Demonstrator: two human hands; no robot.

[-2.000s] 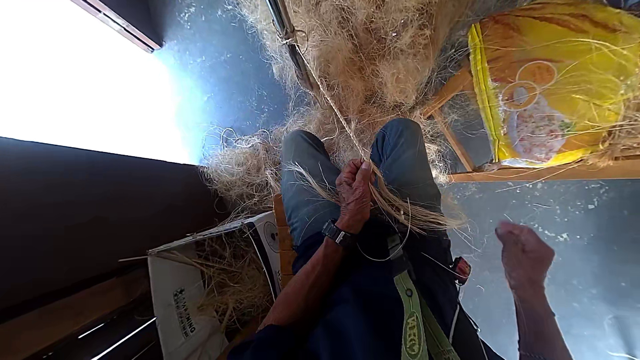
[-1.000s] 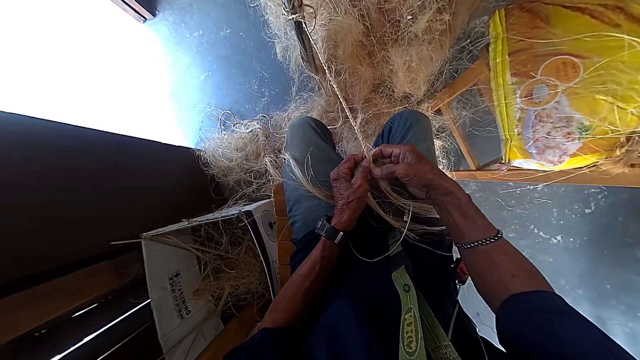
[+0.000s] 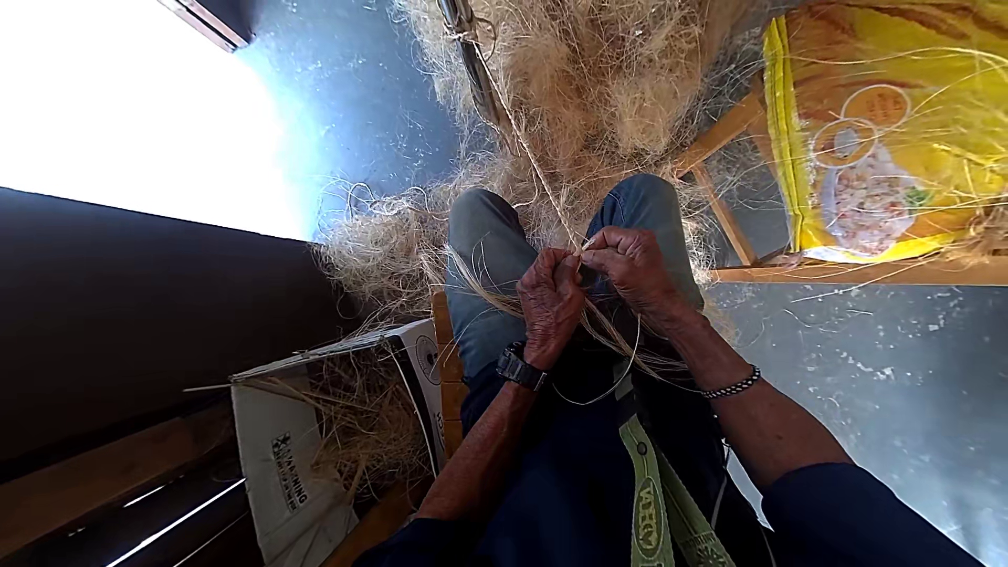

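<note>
A braided cord of pale plant fibre point(image 3: 533, 157) runs from a dark metal bar point(image 3: 475, 67), where it is tied, down to my hands above my lap. My left hand point(image 3: 550, 301) pinches the cord's lower end between thumb and fingers. Right beside it, my right hand point(image 3: 630, 264) pinches fibres at the same point, fingertips nearly touching the left ones. Loose fibre strands point(image 3: 492, 293) fan out to the left of my left hand, and more hang below both hands toward the right. Which strands each hand grips is partly hidden by the fingers.
Tangled fibre point(image 3: 583, 87) heaps on the floor beyond my knees. A white cardboard box point(image 3: 272, 465) holding coarse fibre stands at lower left. At right, a yellow printed bag point(image 3: 858, 142) with strands over it lies on a wooden frame point(image 3: 882, 272). A green strap point(image 3: 647, 496) hangs at my front.
My right hand, out at the right and away from the cord two seconds ago, has come in beside my left hand and taken hold of fibres. My left hand has stayed at the cord.
</note>
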